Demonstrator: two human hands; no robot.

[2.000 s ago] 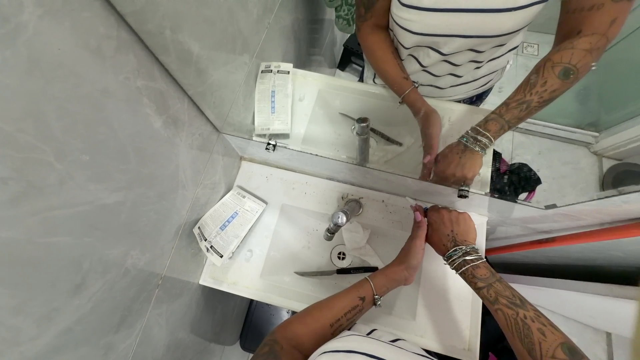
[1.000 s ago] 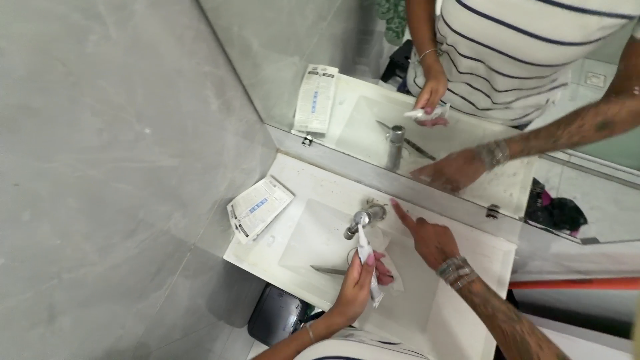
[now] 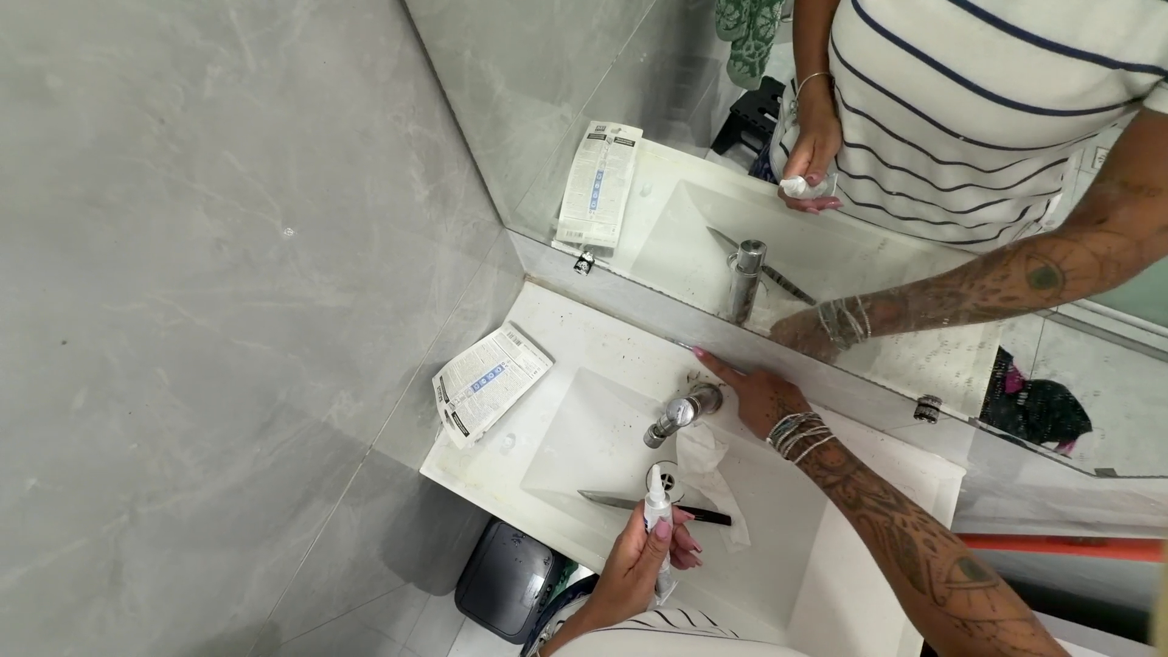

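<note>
My left hand [image 3: 643,552] grips a white squeeze tube [image 3: 658,511] with its pointed nozzle up, over the near side of the sink. My right hand [image 3: 757,397] reaches past the chrome faucet [image 3: 683,413], its index finger extended to the seam [image 3: 680,344] between the sink's back edge and the mirror strip. Nothing shows in that hand. In the basin [image 3: 584,438], a knife with a black handle [image 3: 707,516] lies beside the drain [image 3: 666,478], and a crumpled white tissue [image 3: 703,452] lies close by.
A printed blister package [image 3: 493,383] rests on the sink's left corner against the grey tiled wall [image 3: 274,274]. The mirror [image 3: 675,210] runs behind the sink and reflects both arms. A black bin [image 3: 509,579] stands below left; an orange-red bar [image 3: 1077,547] is at right.
My left hand has drawn back from the faucet toward the near edge with the tube. The right hand's finger now reaches farther left along the back seam, behind the faucet.
</note>
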